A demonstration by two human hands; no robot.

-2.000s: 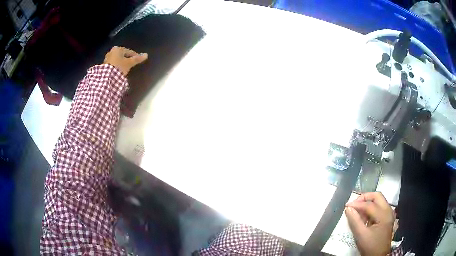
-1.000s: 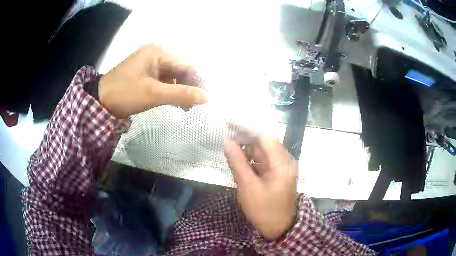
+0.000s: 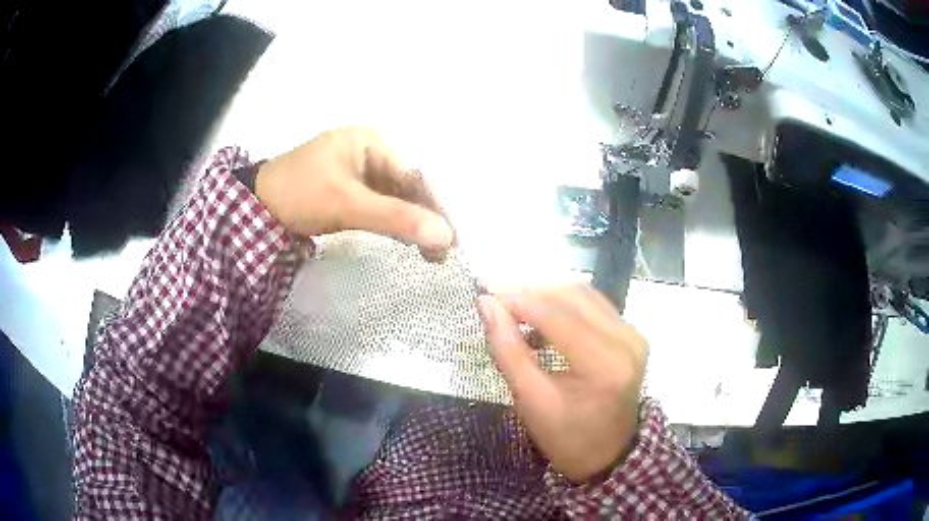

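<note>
A see-through mesh panel with a fine grid lies over the front edge of the white table. My left hand pinches its upper edge between thumb and fingers. My right hand pinches the same edge a little lower and to the right. The fingertips of both hands are close together but apart. A black zipper tape runs from under the presser foot area towards the front, partly behind my right hand. The needle itself cannot be made out.
The white sewing machine head with a lit blue display is at the upper right. A white roller sits beside the foot. Black strips lie right of it. A dark pile of panels is at the far left.
My left hand has come from the dark pile at the left to the front middle, and a mesh panel is now between both hands. My right hand has left the tape and taken the panel's edge.
</note>
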